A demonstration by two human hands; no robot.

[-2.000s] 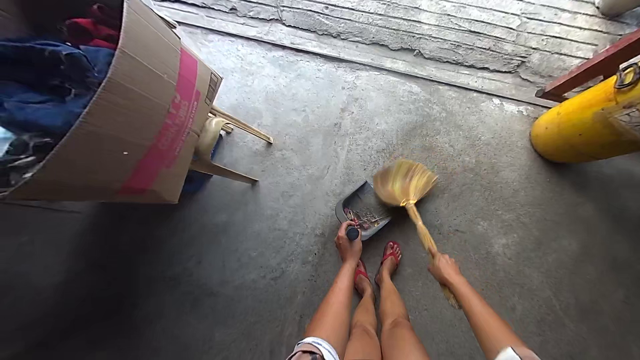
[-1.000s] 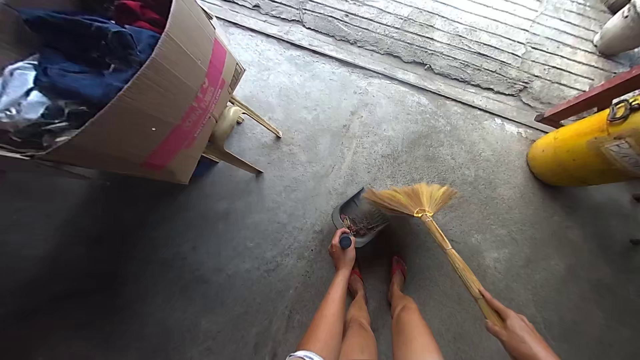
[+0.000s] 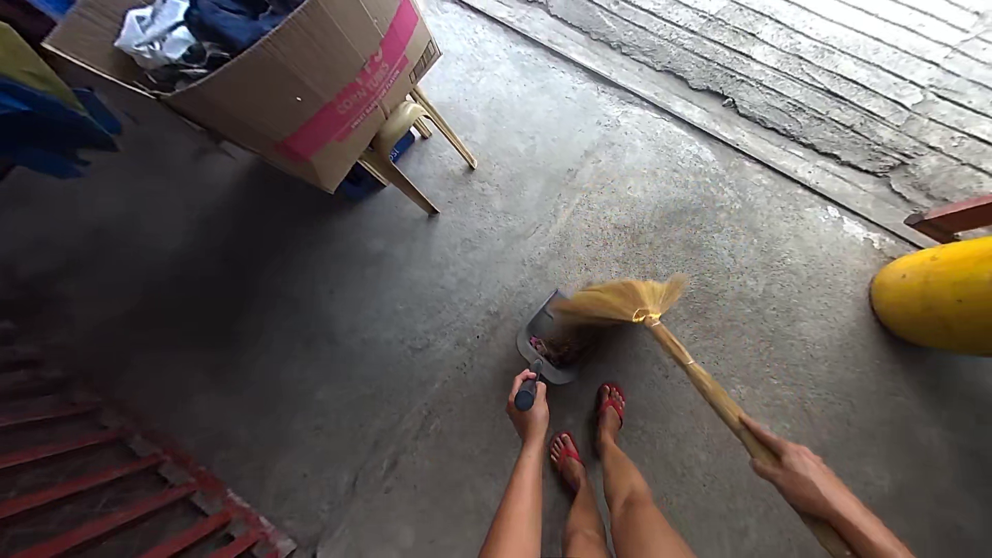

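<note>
My left hand (image 3: 530, 407) is closed around the dark handle of a grey dustpan (image 3: 528, 335), which rests on the concrete floor just beyond my feet. Reddish and brown debris (image 3: 559, 349) lies in the pan, partly hidden by the broom. My right hand (image 3: 790, 469) grips the long wooden handle of a soft straw broom (image 3: 620, 301). The broom's bristles, blurred, fan across the open right side of the dustpan. My feet in red flip-flops (image 3: 567, 451) stand right below the pan.
At upper left, a large cardboard box (image 3: 310, 93) of clothes sits on a beige plastic stool (image 3: 403, 128). A yellow cylinder (image 3: 938, 294) stands at right below a red metal bar (image 3: 953, 218). Red metal slats (image 3: 101, 480) fill the lower left; grooved concrete (image 3: 814, 70) lies at upper right.
The broom's bristles have moved left over the dustpan, where a second ago they fanned beside its right edge. Both hands keep their hold. The view has shifted, showing the red slats at lower left.
</note>
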